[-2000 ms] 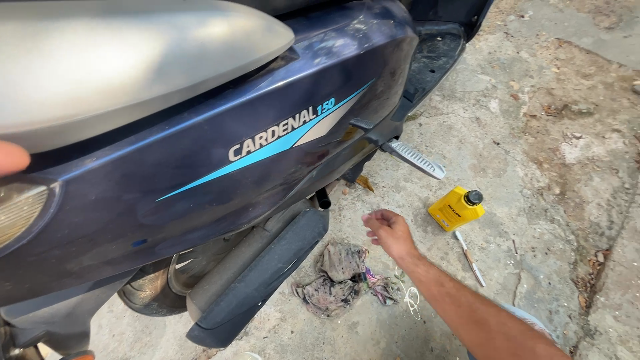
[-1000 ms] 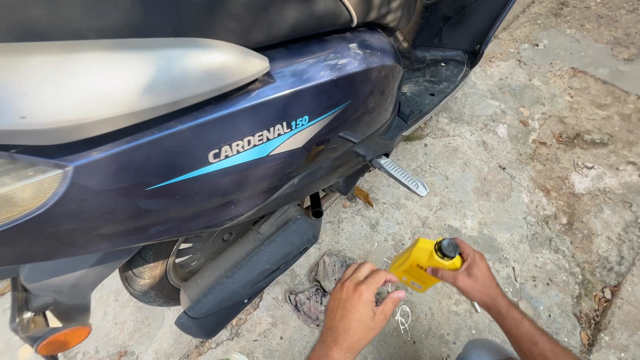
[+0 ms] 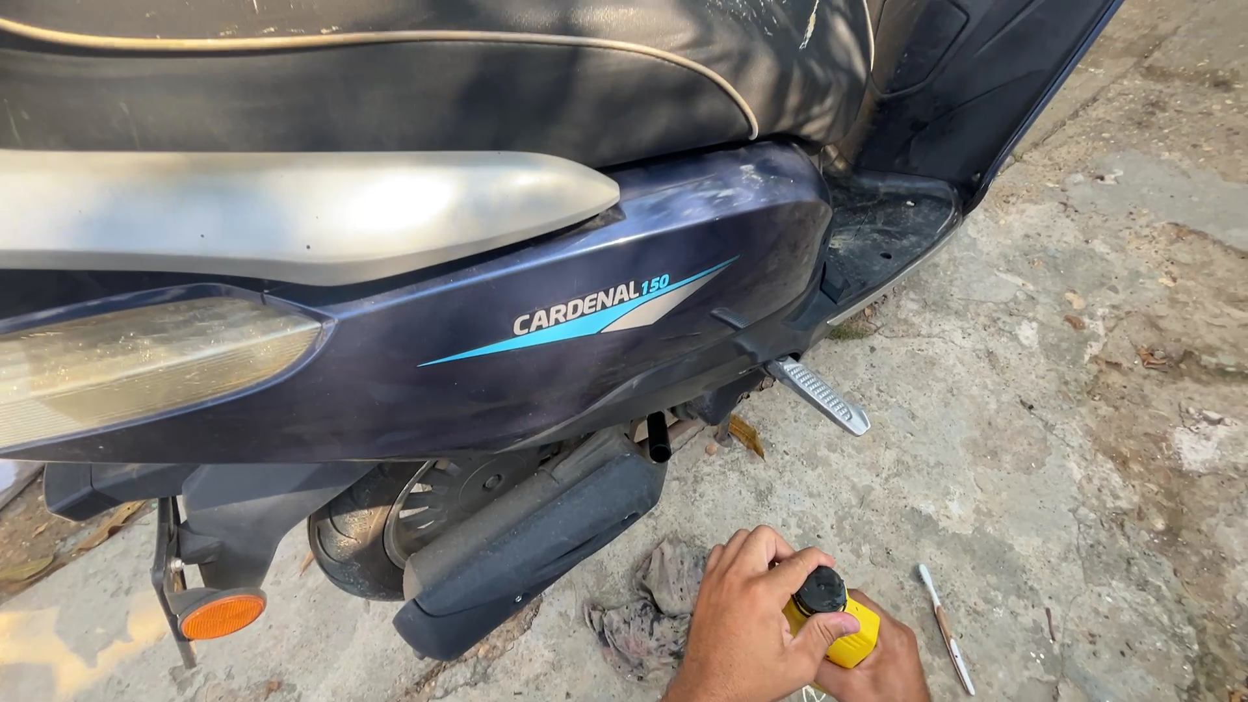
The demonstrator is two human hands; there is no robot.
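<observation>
Low and right of centre, my right hand [image 3: 882,658] is wrapped around a yellow plastic bottle [image 3: 858,634], partly behind it. My left hand [image 3: 751,614] has its thumb and fingers around the bottle's black screw cap [image 3: 821,591]. Whether the cap is turning cannot be told. A dirty rag [image 3: 639,619] lies on the ground just left of my left hand, partly hidden by it. To the right of the bottle a toothbrush [image 3: 946,629] lies on the concrete.
A dark blue motor scooter [image 3: 585,390] fills the upper left. Its exhaust muffler [image 3: 531,546], black tube end [image 3: 658,437] and metal footrest [image 3: 824,395] jut out near my hands. An orange turn signal [image 3: 222,615] hangs at lower left. Cracked concrete [image 3: 1024,468] lies to the right.
The bottle stood on the ground two seconds ago and is now in my right hand. My left hand has come over from beside the bottle onto its cap.
</observation>
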